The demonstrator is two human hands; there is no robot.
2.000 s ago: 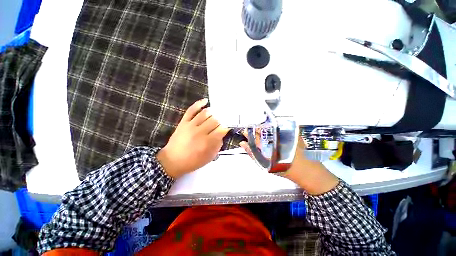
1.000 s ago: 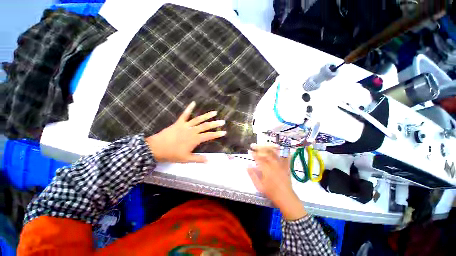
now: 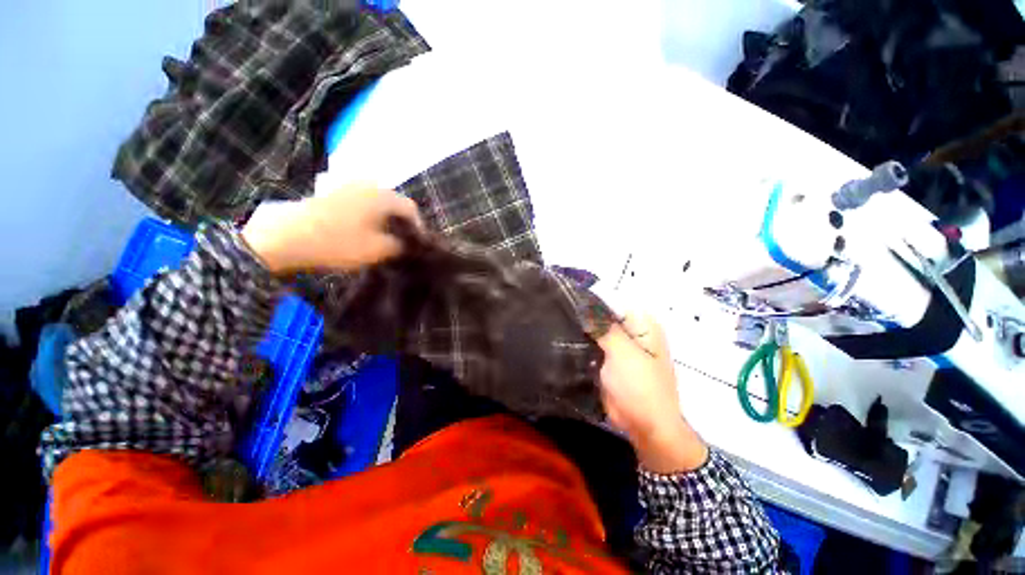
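A dark plaid garment panel (image 3: 483,326) is bunched between my two hands and hangs over the table's front edge. One flat corner of it still lies on the white table behind my hands. My left hand (image 3: 332,228) is closed on the gathered cloth at the panel's left part. My right hand (image 3: 643,382) grips the panel's right edge. The cloth near my left hand is blurred. The sewing machine head (image 3: 809,242) stands to the right, apart from the cloth.
Scissors with green and yellow handles (image 3: 776,382) lie below the machine head. Black cut pieces (image 3: 854,444) lie right of them. A heap of plaid panels (image 3: 264,101) is at the far left table edge. Blue crates (image 3: 287,365) are at the left. Dark cloth (image 3: 888,73) is at the back right.
The panel has come away from the needle area and moved left, from flat on the table to gathered in both hands. Both hands have closed on it. The view has turned left.
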